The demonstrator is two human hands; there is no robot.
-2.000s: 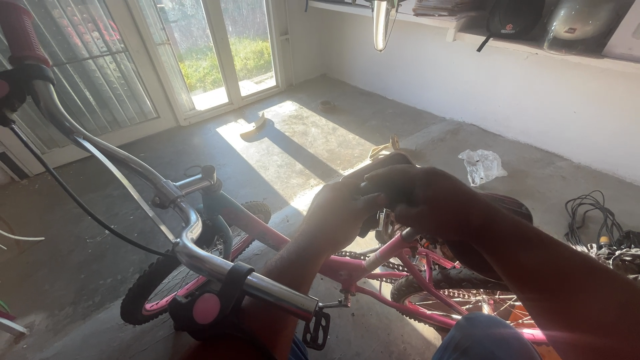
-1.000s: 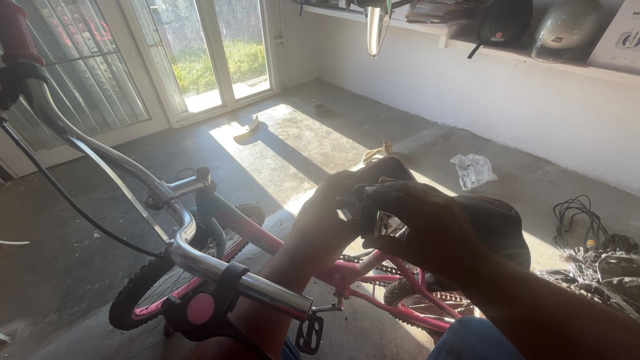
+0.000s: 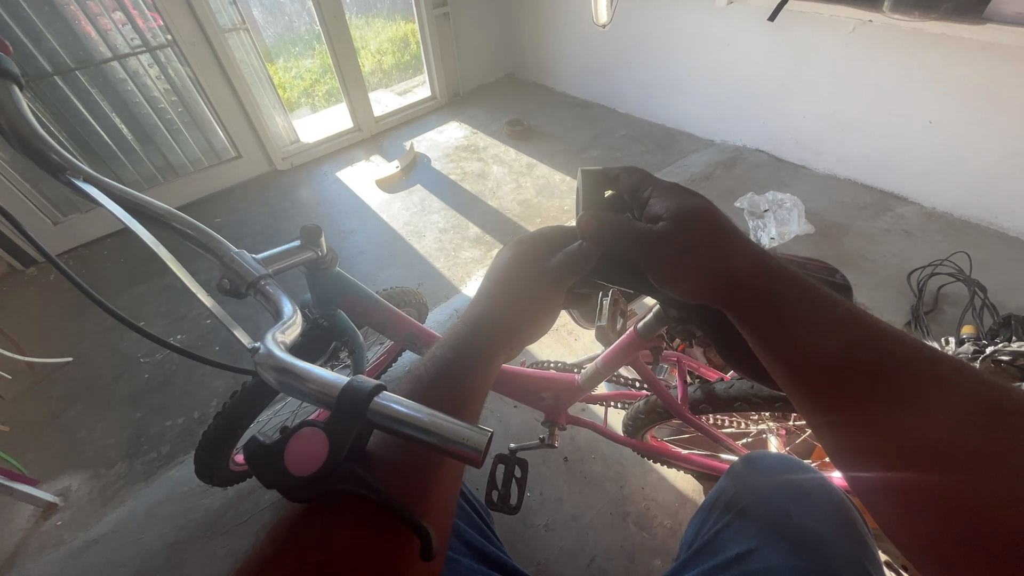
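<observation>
A pink and teal bicycle frame (image 3: 544, 388) stands before me, between my arms. Above its saddle (image 3: 812, 276) and seat post my hands meet. My right hand (image 3: 652, 228) grips a small pale, flat-edged piece (image 3: 590, 192) between thumb and fingers; backlight hides what it is. My left hand (image 3: 536, 284) touches the right one, its fingers curled; whether it also holds part of the piece cannot be told. The chrome handlebar (image 3: 384, 400), with a black brake lever clamp (image 3: 320, 448) near its bare end, crosses over my left forearm. A black pedal (image 3: 506, 482) hangs below the frame.
On the concrete floor lie a crumpled clear plastic bag (image 3: 774, 218), a curved pale piece (image 3: 398, 170) and a small round object (image 3: 517, 126). Black cable (image 3: 952, 296) is heaped at the right. Glazed doors (image 3: 320, 72) stand at the back left, and a shelf runs along the right wall.
My right hand has risen and turned, and the pale piece now shows above its fingers. The view has shifted, with less of the shelf in sight.
</observation>
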